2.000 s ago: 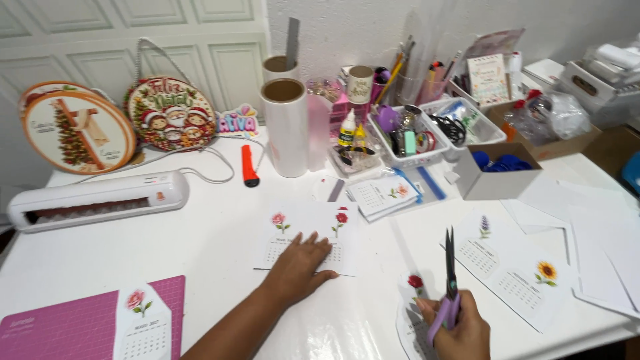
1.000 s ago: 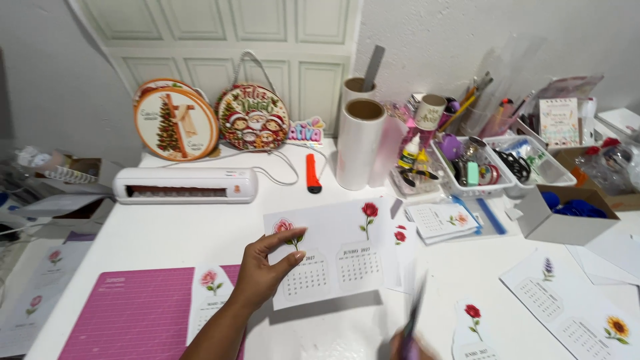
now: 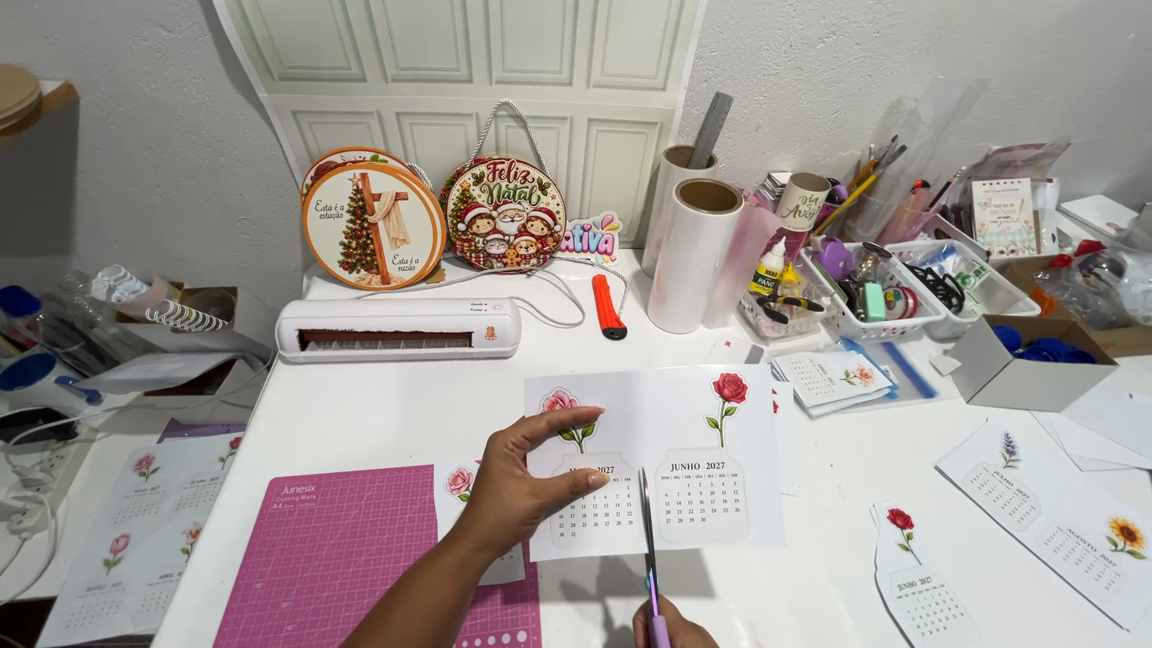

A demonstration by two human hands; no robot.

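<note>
My left hand [image 3: 531,472] pinches a white printed sheet [image 3: 648,414] near its left part, thumb on the front, holding it above the table. The sheet bears a pink flower and a red rose, each over a calendar block. My right hand [image 3: 670,625], at the bottom edge, holds scissors [image 3: 655,576] with purple handles; their blades point up at the sheet's lower edge, between the two calendar blocks. A cut-out piece with a red rose [image 3: 918,585] lies to the right. Another piece with a pink flower [image 3: 459,483] lies behind my left forearm, partly hidden.
A pink cutting mat [image 3: 333,558] lies at the left front. Behind it stand a white laminator [image 3: 396,330], an orange utility knife [image 3: 607,308] and white rolls [image 3: 693,256]. Baskets of supplies [image 3: 877,315] and a grey box [image 3: 1035,369] are at the right, near an uncut sheet [image 3: 1044,522].
My left hand has lifted the sheet, which lay flat on the table under it. The scissors have moved left from beside the sheet to its lower edge. The view has swung.
</note>
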